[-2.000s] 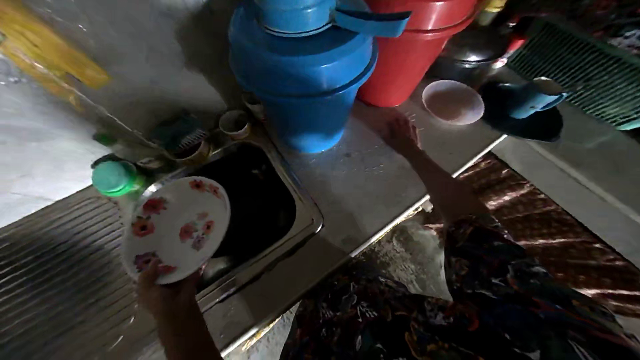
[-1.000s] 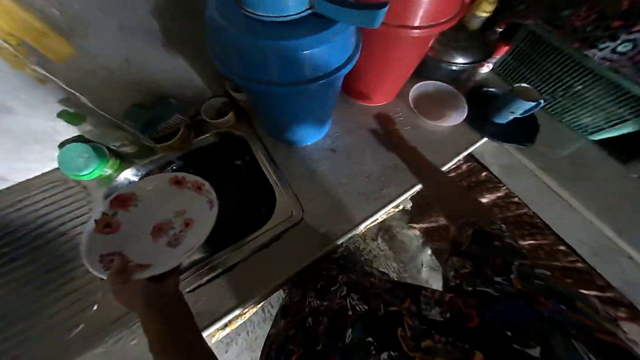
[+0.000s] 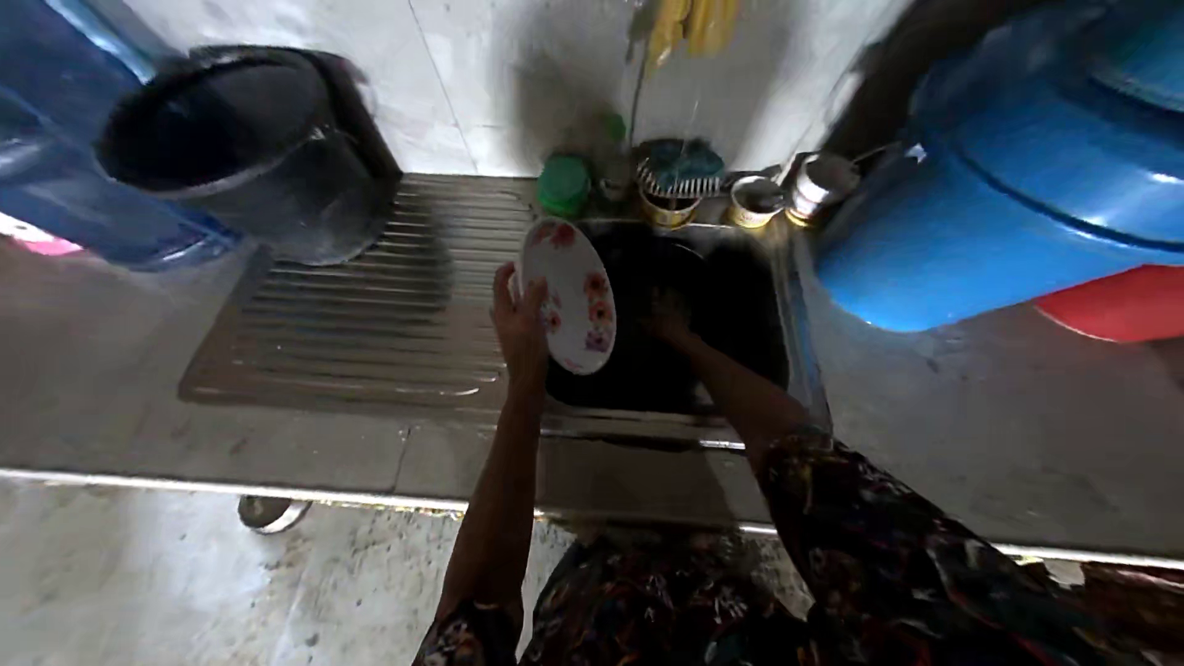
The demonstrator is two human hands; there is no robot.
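My left hand (image 3: pixel 520 314) grips the rim of a white plate with red flower prints (image 3: pixel 569 296), which is tilted over the left side of the sink basin. Inside the dark basin (image 3: pixel 731 314) is my right hand (image 3: pixel 668 313); its fingers are dim, and whether they hold anything does not show. Along the sink's back edge are a green-lidded container (image 3: pixel 563 186), a scrub brush (image 3: pixel 683 170) lying on a small tub, and small cups (image 3: pixel 756 201).
Left of the basin is a ribbed metal drainboard (image 3: pixel 370 324) with a black bucket (image 3: pixel 259 148) at its back. A blue water container (image 3: pixel 55 139) stands at the far left. Large blue (image 3: pixel 1008 185) and red (image 3: pixel 1128 301) buckets stand at the right.
My right hand has moved from the counter beside the buckets into the sink basin. The plate, still in my left hand, is tilted more steeply. The view has swung left.
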